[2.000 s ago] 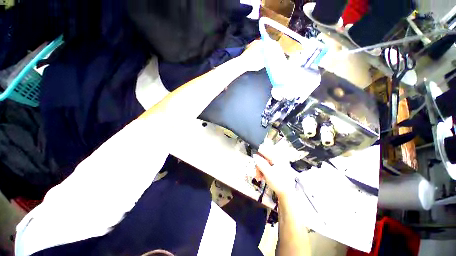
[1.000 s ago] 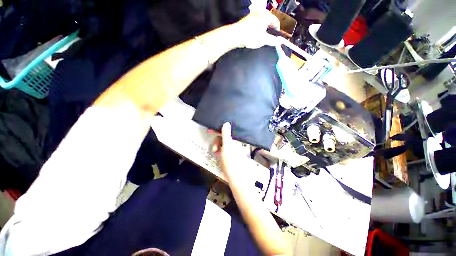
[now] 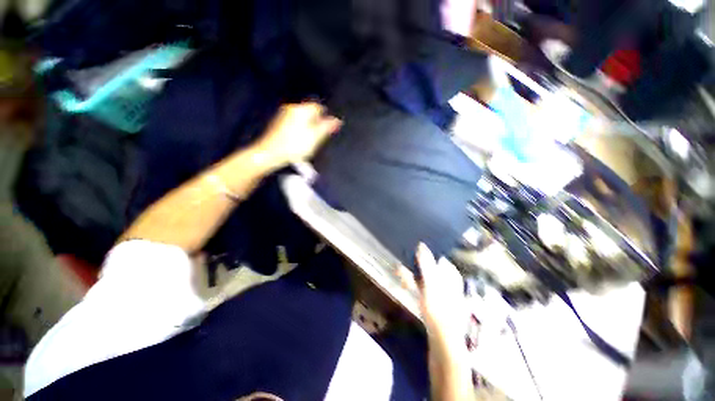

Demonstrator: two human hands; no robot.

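Note:
A dark garment panel lies across the white table, its right side at the needle area of the dark, oily machine. My left hand is at the panel's far left edge, fingers curled on the cloth; the image is blurred. My right hand is at the panel's near corner, just left of the machine. Its fingertips touch the cloth edge, but whether they pinch it is unclear. The presser foot is too blurred to make out.
A dark cloth heap lies left and behind. A turquoise basket stands at the left. A pale blue and white part tops the machine. A black strip crosses the white table at right. Dark cones are at upper right.
My left hand has come back from behind the machine to the panel's left edge. My right hand has moved right, towards the machine. The view has shifted and blurred.

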